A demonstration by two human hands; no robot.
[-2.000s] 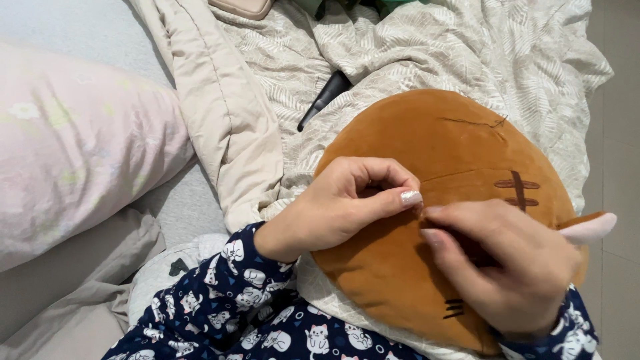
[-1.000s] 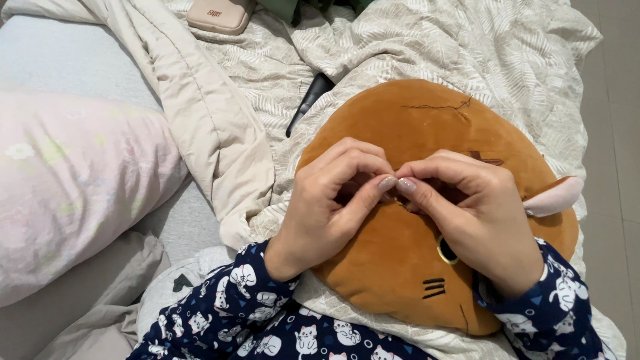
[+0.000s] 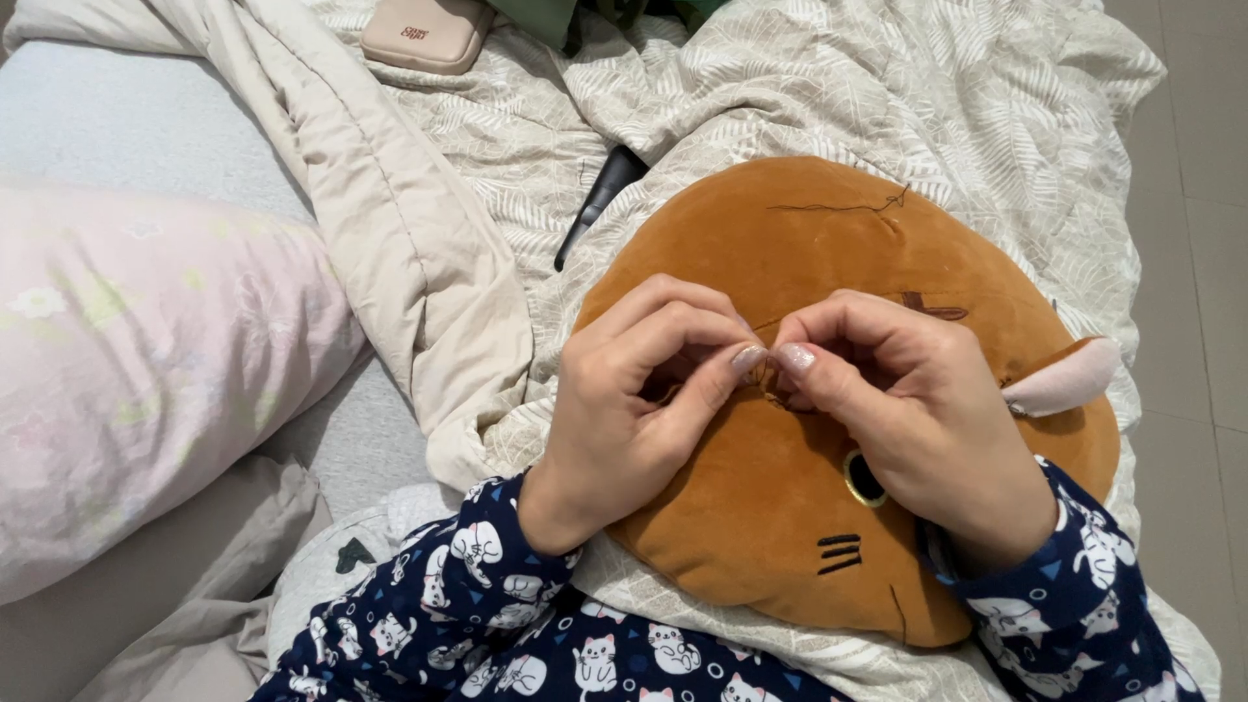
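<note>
A round brown plush cushion [image 3: 741, 507] with an embroidered eye, dark stitched lines and a pink-lined ear [image 3: 1068, 378] lies on the bedding in front of me. My left hand [image 3: 648, 390] and my right hand [image 3: 887, 390] meet over its middle, thumbs and index fingertips pinched close together above a seam. What the fingertips pinch is too small to make out; a fine dark thread seems to run by them. Another loose dark thread [image 3: 838, 207] lies on the cushion's upper part.
A black slender object [image 3: 600, 205] rests on the patterned blanket [image 3: 1024, 127] behind the cushion. Farther back sit a beige zip case [image 3: 427, 34] and a green item [image 3: 536, 18]. On the left are a pink floral pillow [image 3: 146, 370] and a beige quilt [image 3: 390, 224]. Tiled floor [image 3: 1185, 292] shows at right.
Two seconds ago my right hand was blurred and lower on the cushion, a little apart from the left. Both hands now meet at the fingertips, much as one second ago.
</note>
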